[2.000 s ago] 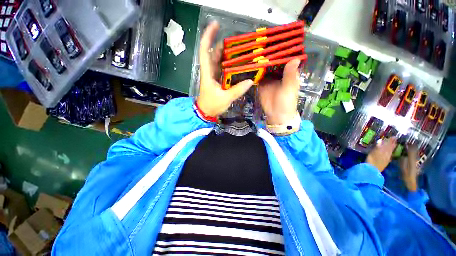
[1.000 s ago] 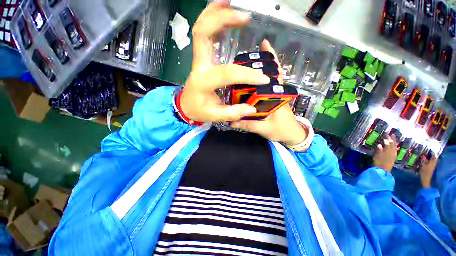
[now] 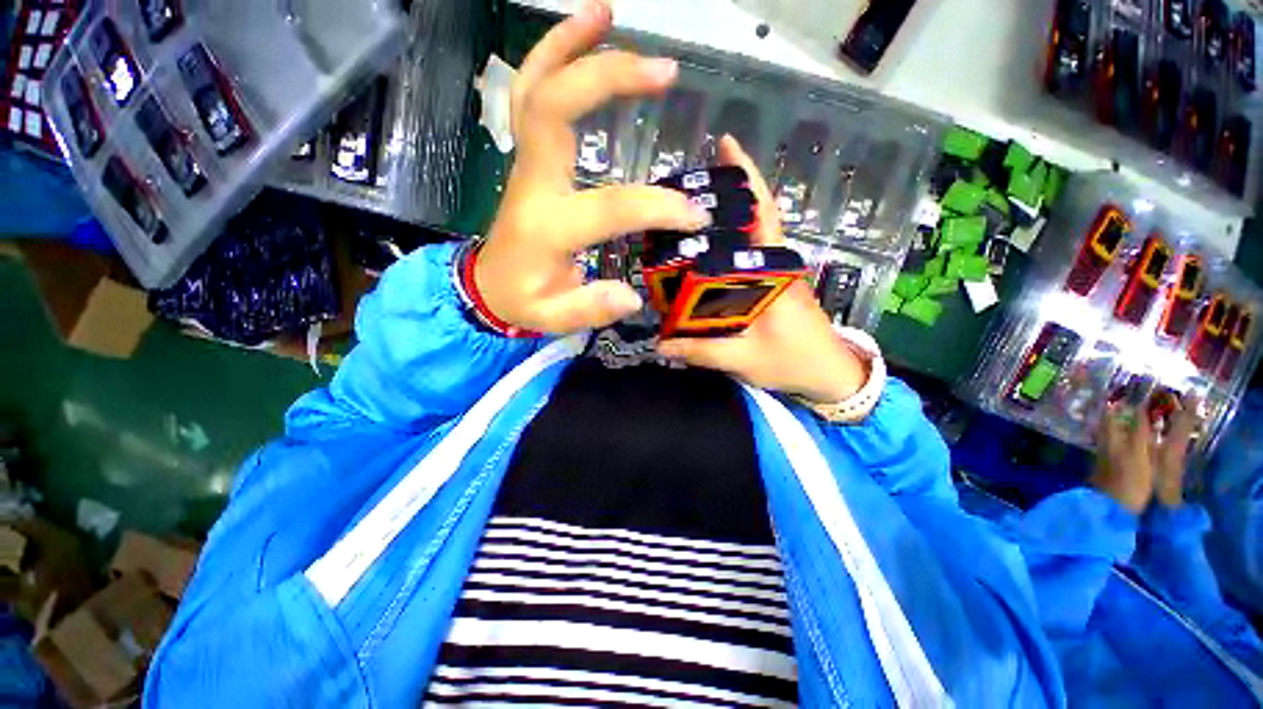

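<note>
A fanned group of mobile phones with black ends and orange-red edges is held upright in front of my chest. The nearest phone shows a yellow-orange rimmed screen. My right hand holds the group from the right and below. My left hand is at the left side, its index finger reaching onto the black ends, its thumb near the nearest phone, other fingers spread. A clear blister tray lies beyond and under the hands, partly hidden by them.
Stacked clear trays with phones stand at left, the top one tilted. Green batteries lie loose right of the tray. A neighbour's hands work at another tray. Cardboard boxes are low left. A phone lies on the white conveyor.
The phones turned from red edges up to black ends up and moved lower. Since a second ago, my left thumb has drawn back slightly left. The neighbour's hands moved within their tray.
</note>
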